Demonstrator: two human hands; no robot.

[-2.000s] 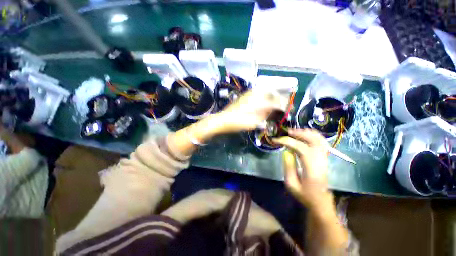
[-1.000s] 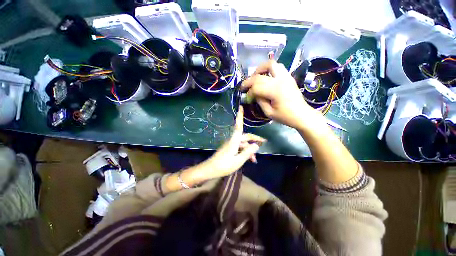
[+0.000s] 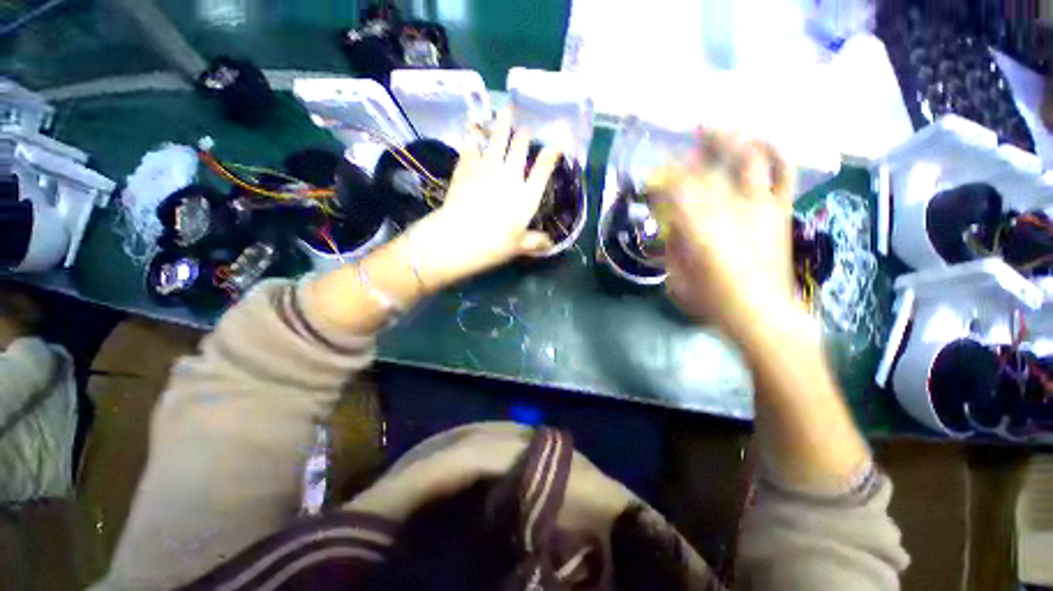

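My left hand (image 3: 483, 206) is spread, fingers apart, over the left side of a base housing (image 3: 564, 245) with a black inside and a white bracket behind it. Its thumb is by the housing's front rim. I see nothing held in it. My right hand (image 3: 730, 225) is blurred, fingers bent, over the right side of another base housing (image 3: 629, 274), whose silvery hub shows in the black cup. Whether it holds something cannot be told. It partly hides a further housing and its wires behind it.
More wired housings (image 3: 346, 240) stand left, two (image 3: 918, 346) at right. Black camera heads (image 3: 191, 219) lie left by a whitish bundle (image 3: 159, 179). A ring pile (image 3: 852, 271) is at right, thin loose rings (image 3: 491, 318) near the bench (image 3: 554, 367) edge. A person's sleeve (image 3: 40, 416) is far left.
My left hand has moved up and left onto a housing, its fingers now spread. My right hand has moved right, off the middle housing's opening. The camera view has shifted.
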